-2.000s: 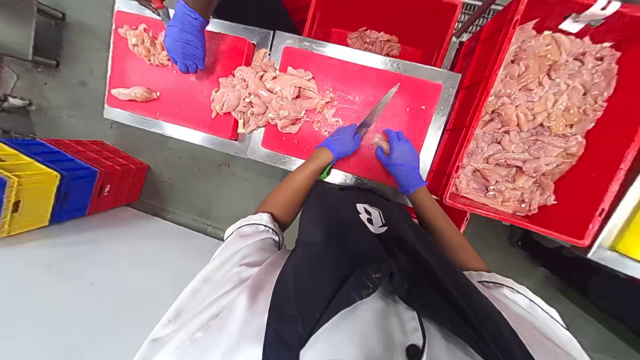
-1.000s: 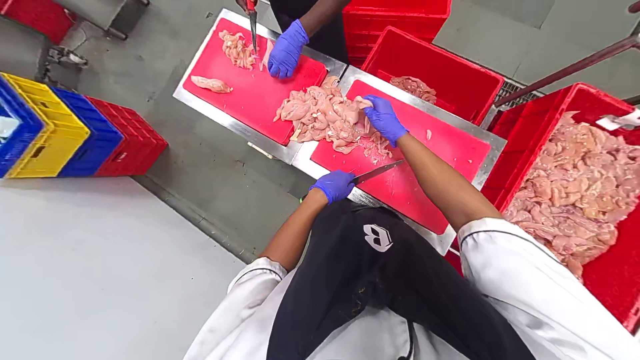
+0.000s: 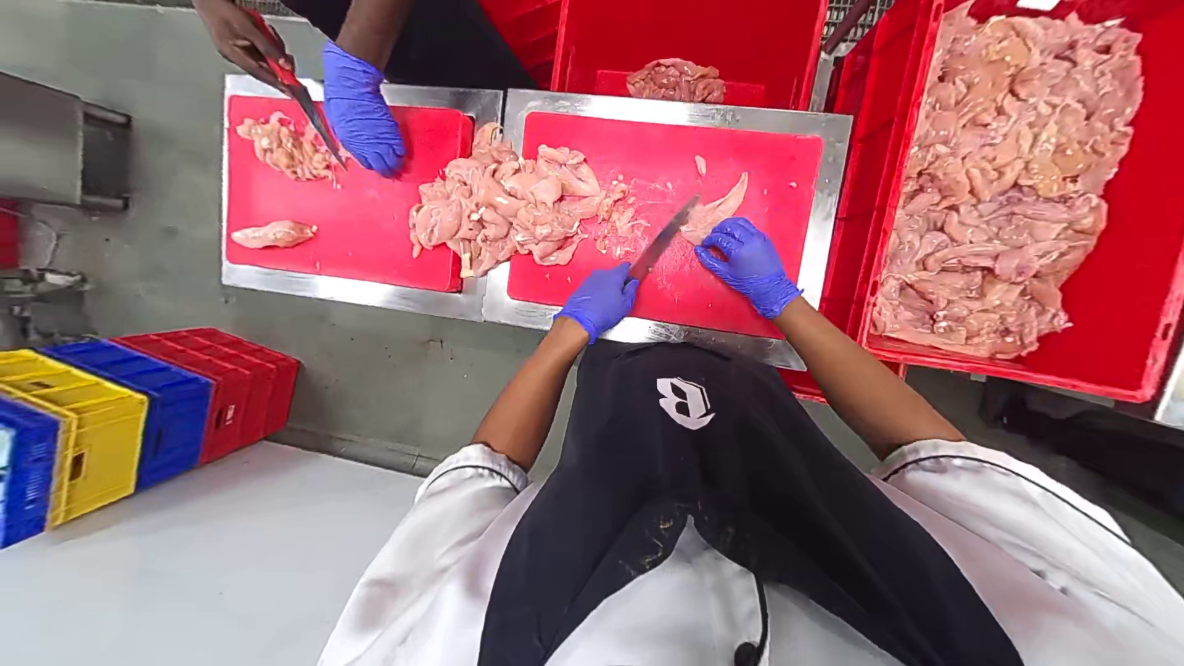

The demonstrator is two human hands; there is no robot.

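My left hand [image 3: 599, 301], in a blue glove, grips a knife [image 3: 664, 239] whose blade slants up and right over the red cutting board [image 3: 777, 166]. The blade's tip is close to a strip of raw poultry meat [image 3: 719, 211]. My right hand [image 3: 747, 265], gloved too, has its fingers on the strip's lower end; whether they pinch it is unclear. A small meat scrap [image 3: 700, 166] lies above the strip. Left of the knife, a pile of raw poultry pieces [image 3: 518, 203] spans my board and the neighbouring red board [image 3: 370, 250].
Across the left board, a co-worker's gloved hand [image 3: 363, 111] and other hand with a red-handled knife [image 3: 294, 88] work by small trimmings [image 3: 285, 148]. A red crate of meat [image 3: 1008, 185] stands right, another red crate [image 3: 768, 46] behind my board. Stacked crates [image 3: 176, 388] stand lower left.
My right hand has moved from the meat pile to the right part of the board, where a strip now lies at its fingers. The knife, low by the board's edge before, now reaches over the board.
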